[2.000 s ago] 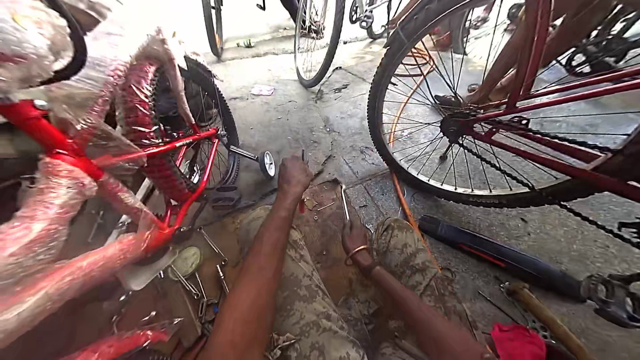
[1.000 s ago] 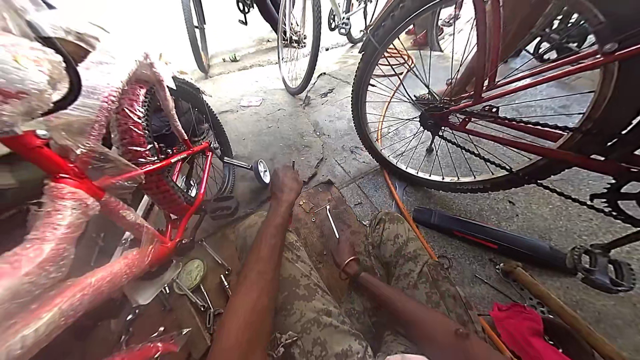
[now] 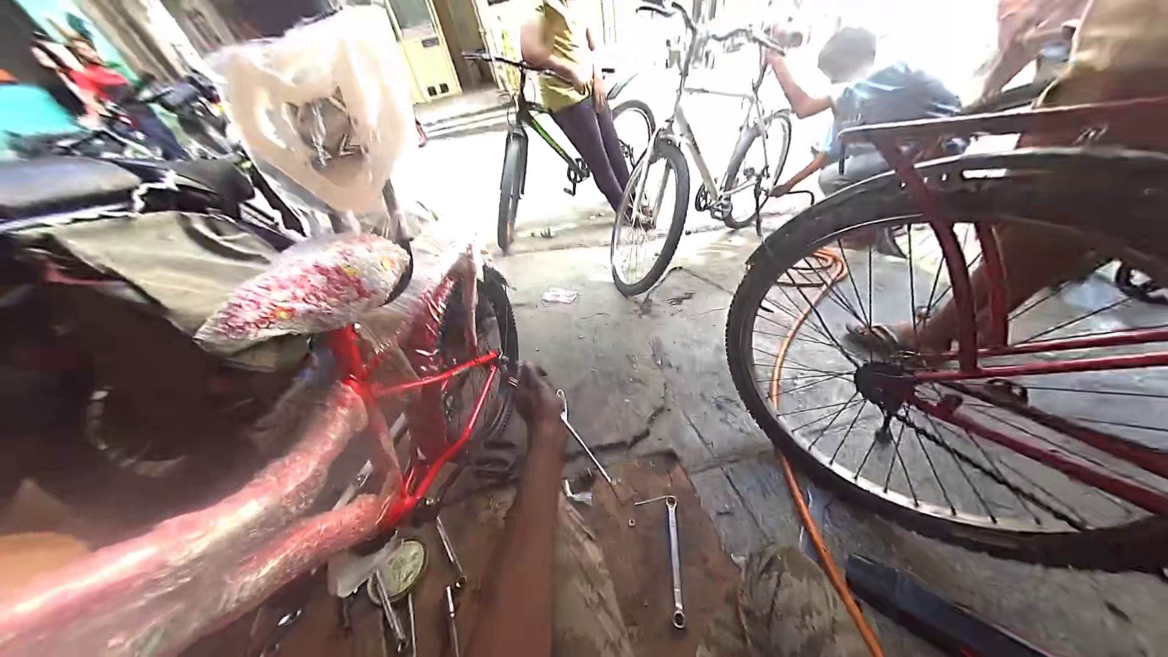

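Observation:
My left hand point(image 3: 540, 399) is at the right edge of the rear wheel point(image 3: 505, 342) of a red bicycle point(image 3: 470, 424) partly wrapped in clear plastic. Whether its fingers hold anything is unclear. Close to its right side, a slim metal spanner point(image 3: 587, 438) slants down to the right. Another ring spanner point(image 3: 675, 561) lies on the brown board point(image 3: 707, 584) between my legs, with a thin bent metal rod point(image 3: 651, 499) at its upper end and a small nut point(image 3: 631, 522) nearby. My right hand is out of view.
More tools point(image 3: 450, 552) and a round greenish tin point(image 3: 399, 568) lie below the bicycle frame. A dark red bicycle point(image 3: 958, 365) stands at right, with an orange hose point(image 3: 817, 538) beside its wheel and a black object point(image 3: 922, 607) below. People and bicycles point(image 3: 675, 173) are further ahead.
The view has tilted up. My right hand, earlier around a spanner over the board, has left the view. My left hand now appears beside the wrapped bicycle's rear wheel.

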